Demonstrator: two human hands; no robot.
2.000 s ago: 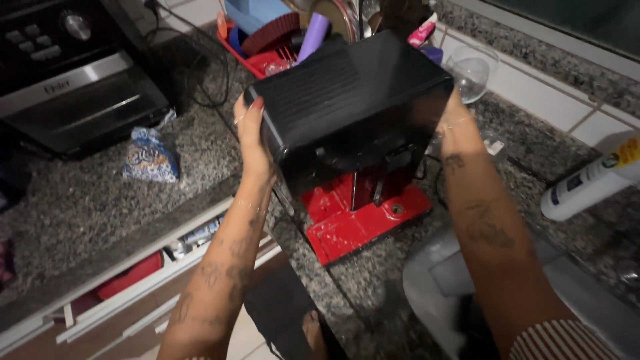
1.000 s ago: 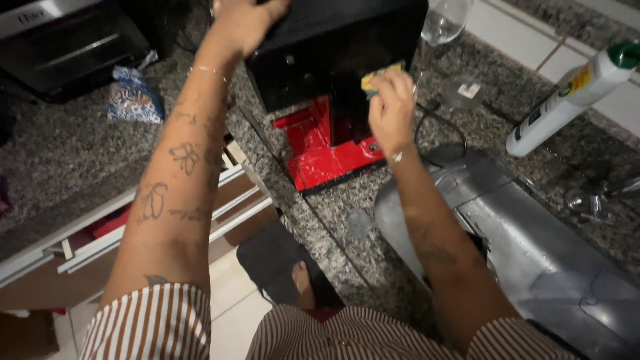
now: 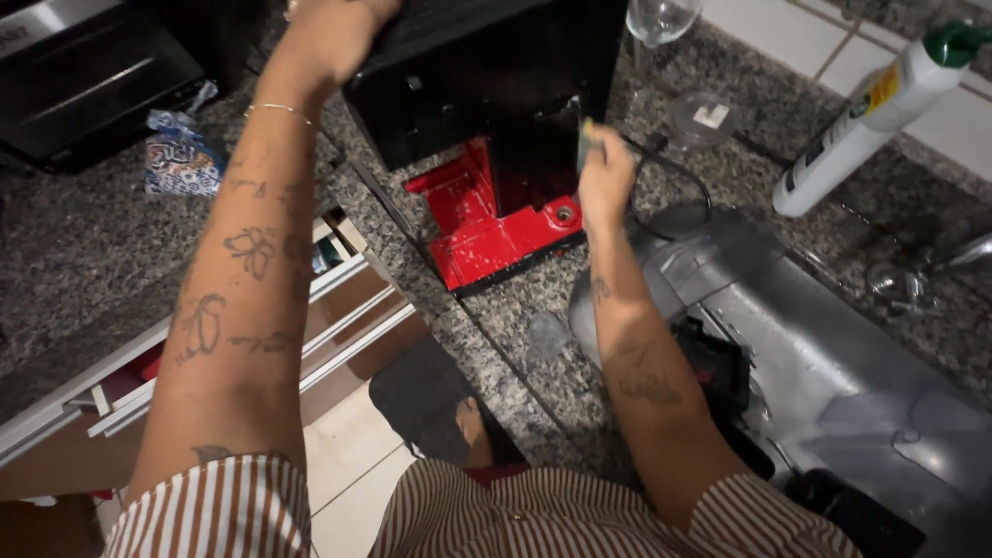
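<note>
A black appliance housing with a red base, perhaps a coffee machine [image 3: 496,77], stands on the granite counter at the top centre. Its red base [image 3: 504,244] has whitish specks and a round hole near the right end. My left hand [image 3: 341,35] rests on the housing's upper left edge, its fingertips partly cut off by the frame. Beside the housing's right side, my right hand [image 3: 606,174] grips a small yellow and green sponge [image 3: 584,143], mostly hidden by the fingers. A black cord [image 3: 701,182] curves over the counter just right of that hand.
A steel sink [image 3: 837,372] holding black parts lies at right, near a faucet [image 3: 969,256]. A white bottle with a green cap [image 3: 845,128], a clear lid [image 3: 701,116] and a glass [image 3: 663,19] stand behind. At left are a toaster oven [image 3: 101,93], a blue-white packet [image 3: 182,159] and open drawers [image 3: 341,287].
Two seconds ago both hands held the housing's sides. The right hand then had the sponge at its front; now that hand is lower, by the right side. The left hand stays at the upper left.
</note>
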